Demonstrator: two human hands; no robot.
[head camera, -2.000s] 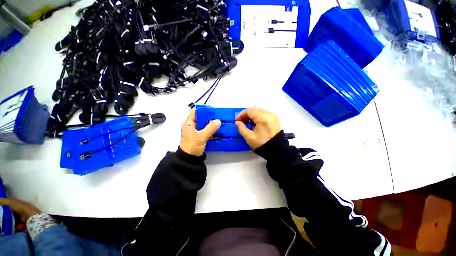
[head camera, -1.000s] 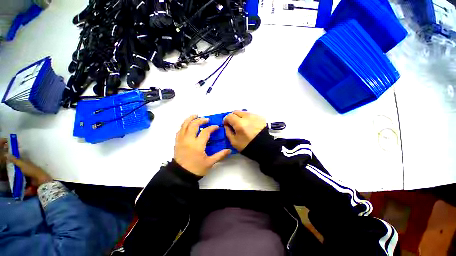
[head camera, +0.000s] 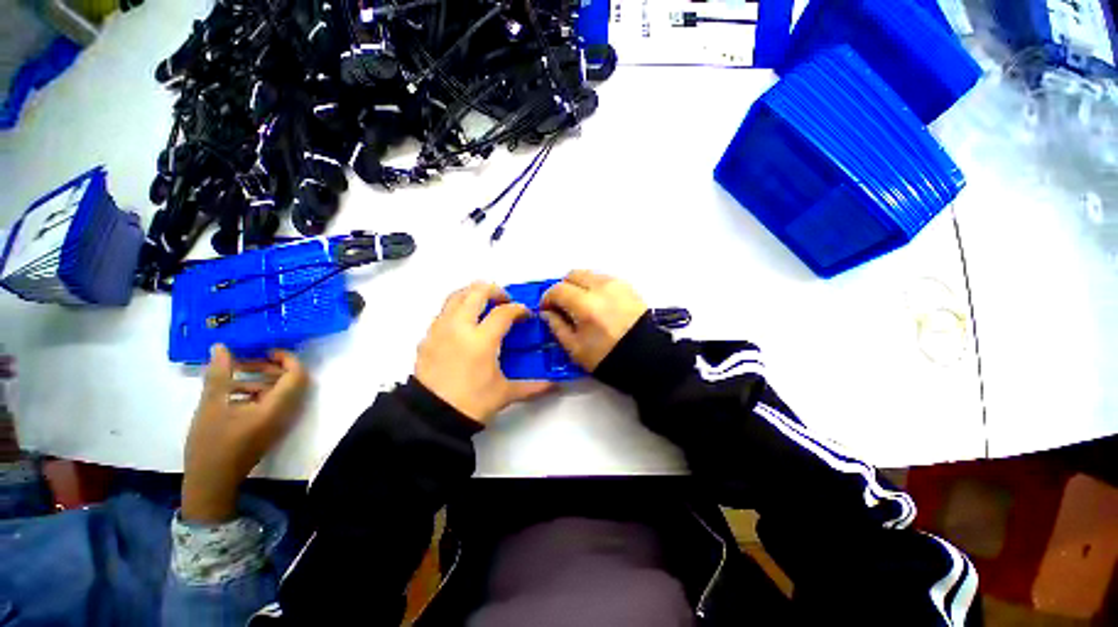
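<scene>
A blue insert tray lies at the table's front, between my two hands. My left hand holds its left side, with fingers over the top edge and the thumb near the bottom edge. My right hand has its fingertips pressed on the tray's right part. A black coiled cable sticks out to the right, past my right hand. A dark piece of cable shows on the tray face between the hands. The fingers hide most of the face and what the right fingertips touch.
Loaded trays lie at left, and another person's hand reaches toward them. Finished packs stand far left. The cable pile is behind. Stacked empty trays, a blue carton and clear plastic are at right and back.
The view has shifted. The tray now lies lower against the table, with my left hand wrapped further around it. The other person's hand has come in from the left to the loaded trays.
</scene>
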